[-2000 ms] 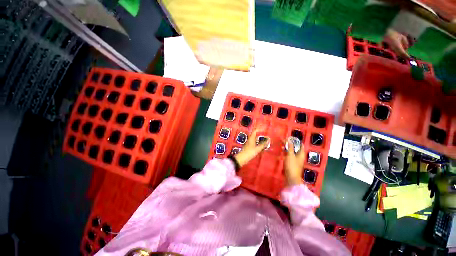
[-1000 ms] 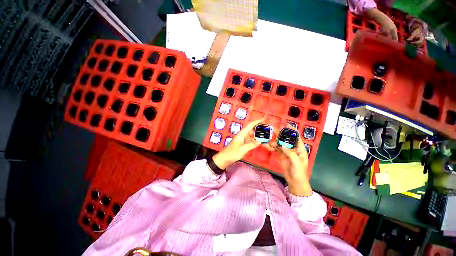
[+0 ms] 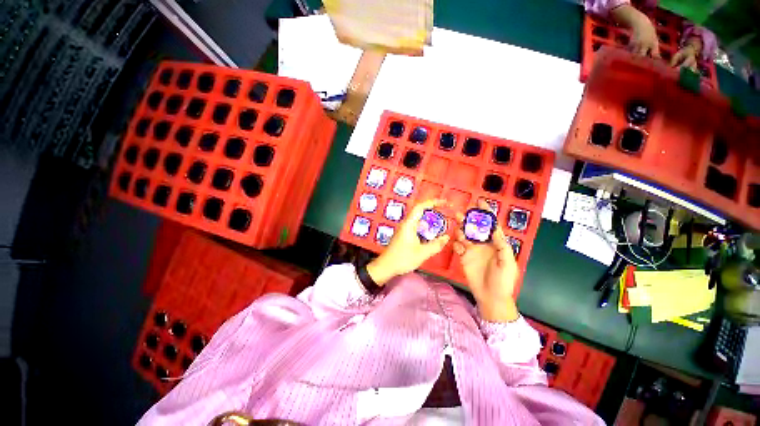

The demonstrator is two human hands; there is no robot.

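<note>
My left hand [image 3: 407,250] holds a smartwatch body [image 3: 432,225] with a lit purple and white screen. My right hand [image 3: 492,265] holds another smartwatch body [image 3: 479,225], also lit purple and white. Both are bare and held side by side above a red-orange compartment tray [image 3: 450,169]. The tray has dark watches along its back and right, several white-lit ones at its left, and empty pockets in the middle. My hands hide part of its front.
Stacked trays [image 3: 287,179] of dark watches stand at the left. White paper [image 3: 483,83] and a yellowish sleeve [image 3: 383,23] lie behind. Another tray [image 3: 583,141] is at the right, near yellow notes [image 3: 667,293] and cables. Another person's hands [image 3: 642,37] are at the top right.
Both hands have lifted a watch from low over the tray. The two screens, mostly dark a second ago, are now purple. Several left-side watches have changed from dark blue to white.
</note>
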